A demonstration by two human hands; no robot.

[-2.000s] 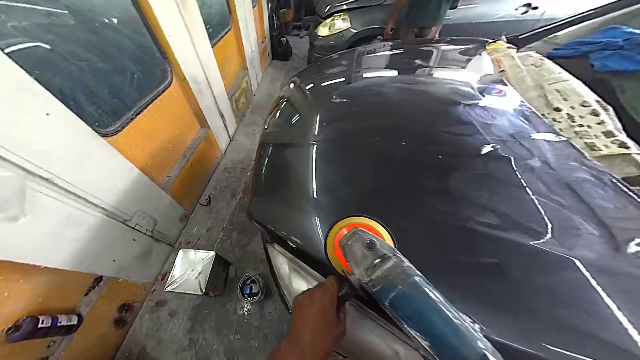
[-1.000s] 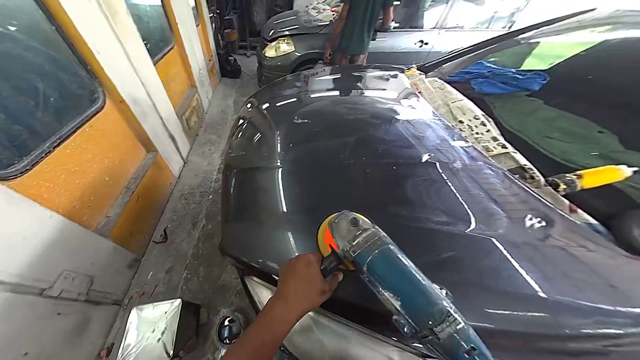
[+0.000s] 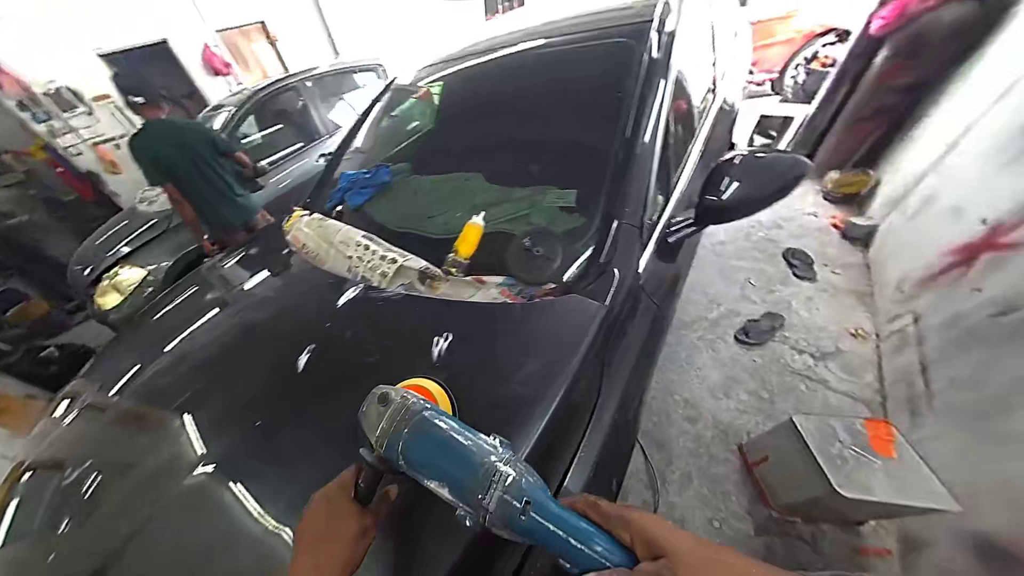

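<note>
A blue rotary polisher (image 3: 480,472) lies diagonally over the dark car hood (image 3: 336,360), its yellow and orange pad (image 3: 430,392) at the hood surface. My left hand (image 3: 340,516) is wrapped around the black side handle near the polisher's metal head. My right hand (image 3: 640,532) grips the rear of the blue body. White compound smears mark the hood ahead of the pad. Beyond them, crumpled masking paper (image 3: 368,256) runs along the base of the windshield. A yellow-tipped bottle (image 3: 466,240) and a round black disc (image 3: 534,256) rest at the windshield, near green cloth (image 3: 472,204) and blue cloth (image 3: 358,186).
The side mirror (image 3: 752,186) juts out at the right. A grey box (image 3: 848,468), sandals (image 3: 760,328) and a cable (image 3: 652,476) are on the floor beside the wall. A person in a green shirt (image 3: 192,172) stands at another car, back left.
The view has swung far to the right. The polisher has moved from the headlight side of the hood to near its fender-side edge. My right hand has come into view.
</note>
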